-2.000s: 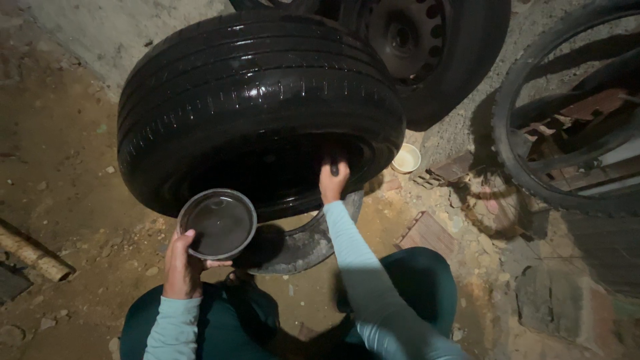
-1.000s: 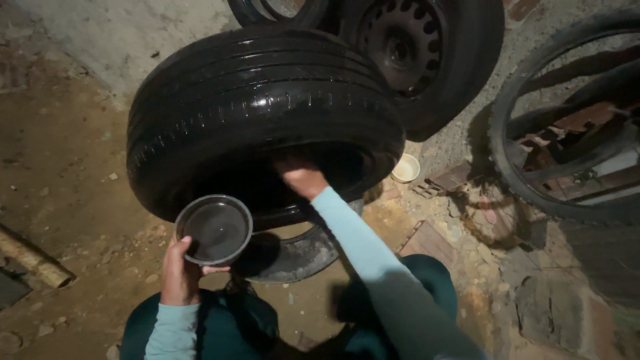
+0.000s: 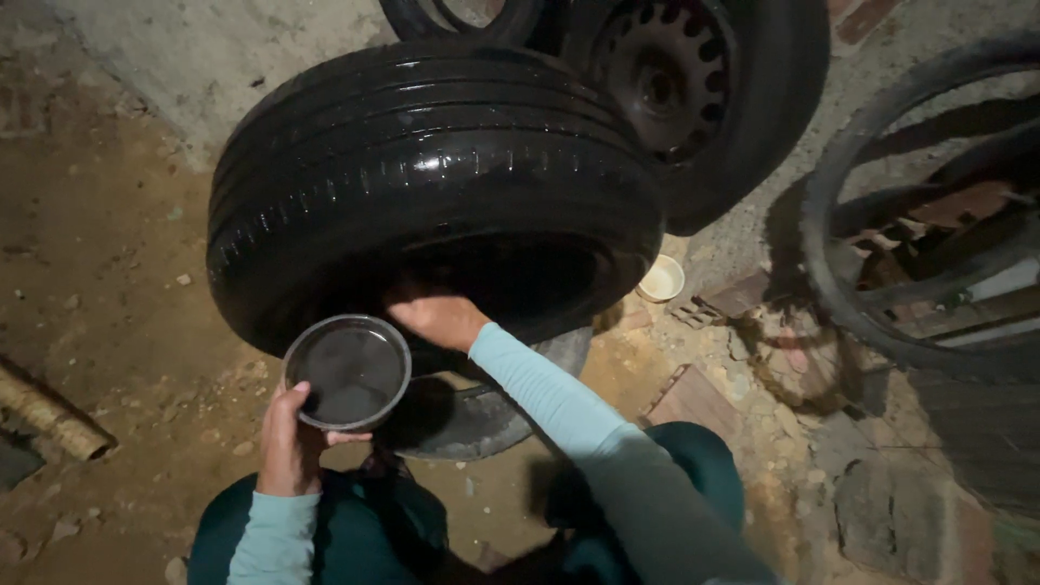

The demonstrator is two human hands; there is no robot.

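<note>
My left hand grips a round plastic bowl of dark liquid by its side and underside, below the near sidewall of a large car tire. The tire looks wet and glossy and stands tilted, its opening facing me. At the lower rim of that opening is my right hand, just right of the bowl; its fingers are blurred in the dark, so whether they hold anything is hidden. Beneath the car tire lies another worn tire.
Behind stands a tire on a steel wheel, near another tire by the concrete wall. A small white cup sits at the right, beside broken bricks. A thin tire is further right; a bamboo pole lies left.
My right hand has moved left along the car tire's opening, from its right side to near the bowl. My left hand still holds the bowl in about the same place.
</note>
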